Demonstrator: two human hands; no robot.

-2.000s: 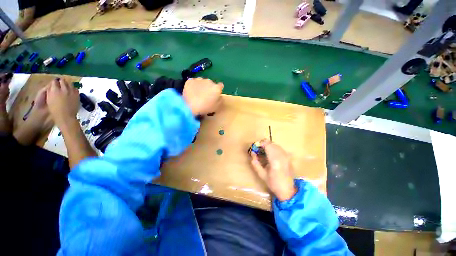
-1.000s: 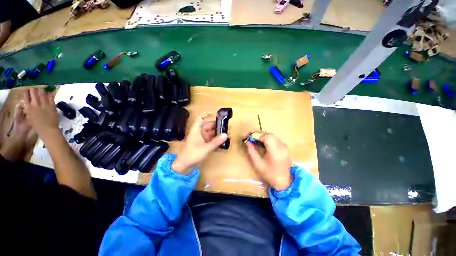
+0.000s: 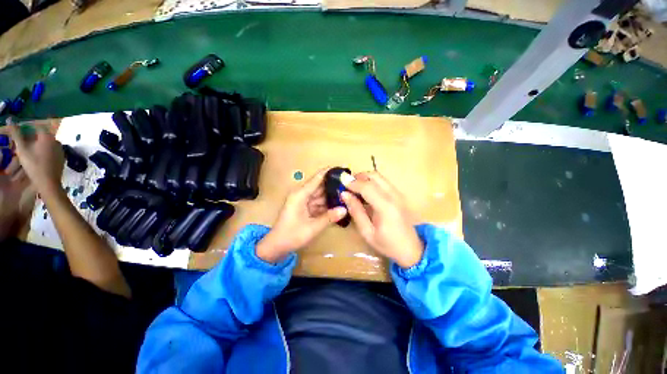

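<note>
My left hand (image 3: 298,220) holds a black plastic housing (image 3: 336,185) upright over the cardboard work mat (image 3: 424,168). My right hand (image 3: 380,217) is at the housing's right side, its fingertips on a small blue battery (image 3: 342,191) with a pale white part (image 3: 347,177) at its top. The battery lies against the housing's open side; how far it sits inside is hidden by my fingers. A thin dark stick-like tool (image 3: 374,163) lies on the mat just above my right hand.
Stacked black shells (image 3: 175,172) stand on a white sheet at left. Beyond, the green conveyor belt (image 3: 292,62) carries batteries with boards and partly filled housings. A grey post (image 3: 512,84) rises at right beside a dark green surface (image 3: 541,212). Another person's arm (image 3: 77,226) is at far left.
My left hand first reached to the shells, then brought a housing over the mat. My right hand has moved left, bringing the battery against the housing. Belt items have shifted left in view.
</note>
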